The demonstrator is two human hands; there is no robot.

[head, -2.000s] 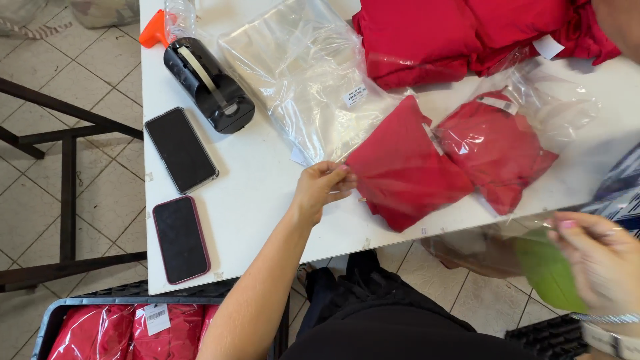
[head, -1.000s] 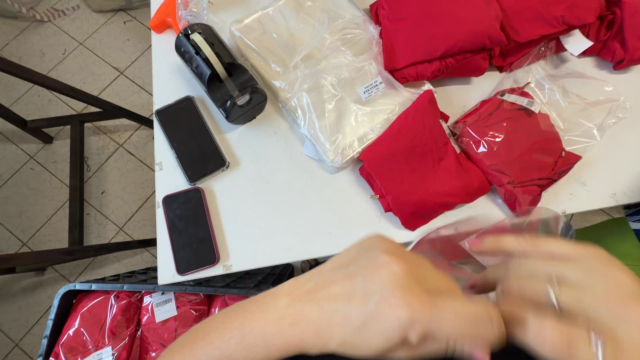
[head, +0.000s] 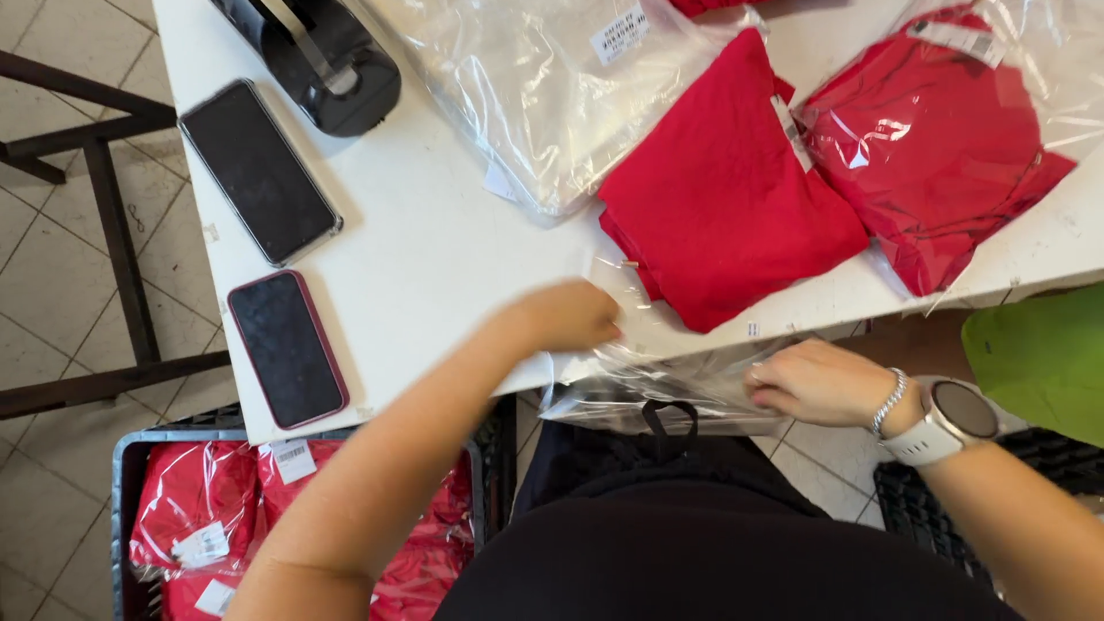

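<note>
My left hand (head: 565, 317), slightly blurred, grips the left side of a clear plastic bag (head: 681, 388) at the table's front edge. Its right side is pinched by my right hand (head: 798, 379), which wears a bracelet and a watch at the wrist. Just beyond the bag lies a folded red garment (head: 733, 190) with a tag. To its right, a red garment in a clear bag (head: 940, 147) reaches the table edge. Behind and left of the folded garment is a stack of clear plastic bags (head: 526, 95) with a printed label.
Two phones (head: 263, 172) (head: 289, 349) and a black tape dispenser (head: 332, 78) lie along the left of the white table (head: 405, 285). Below left, a plastic crate (head: 121, 517) holds several bagged red garments. A green item (head: 1044, 362) is at right, dark metal bars (head: 121, 241) at left.
My hands were close together and blurred in front of the table one second ago; now they are apart, with the clear bag stretched between them. The view has come nearer to the table.
</note>
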